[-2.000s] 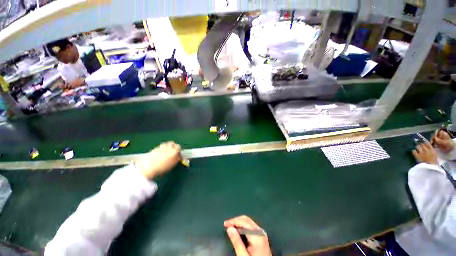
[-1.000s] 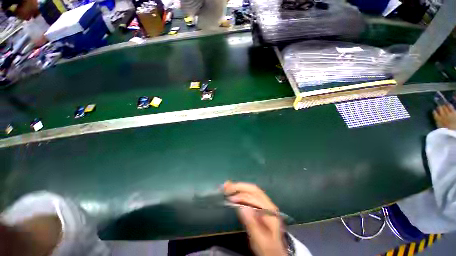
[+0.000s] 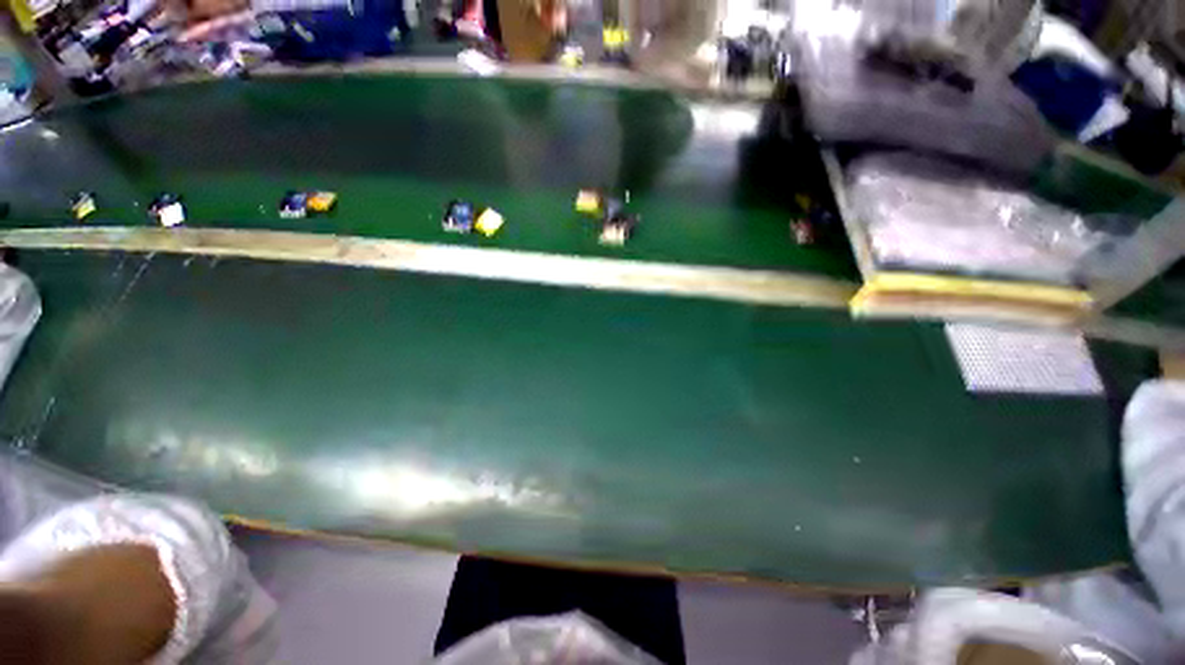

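My left hand (image 3: 91, 604) is a blurred patch of skin in a white cuff at the lower left, cut off by the edge; its fingers cannot be made out. My right hand (image 3: 1007, 652) barely shows in a white cuff at the bottom right, also cut off; what it holds is hidden. Small watch-like units lie spaced along the far belt lane: one dark with a white part (image 3: 169, 211), one dark blue (image 3: 459, 216) beside a yellow-white pouch cell (image 3: 489, 222), and one dark and pale (image 3: 613, 229) with a yellowish cell (image 3: 589, 201).
A pale rail (image 3: 520, 265) separates the belt from the green worktop (image 3: 559, 390). Plastic-wrapped trays (image 3: 968, 221) with a yellow front edge (image 3: 981, 296) stand at the right above a dotted white sheet (image 3: 1027, 360). Other people's white sleeves show at the right (image 3: 1157, 455) and left edges.
The view has shifted. My left hand has drawn back from the rail to the lower left. My right hand, earlier holding a thin tool over the worktop, has moved down to the bottom right edge.
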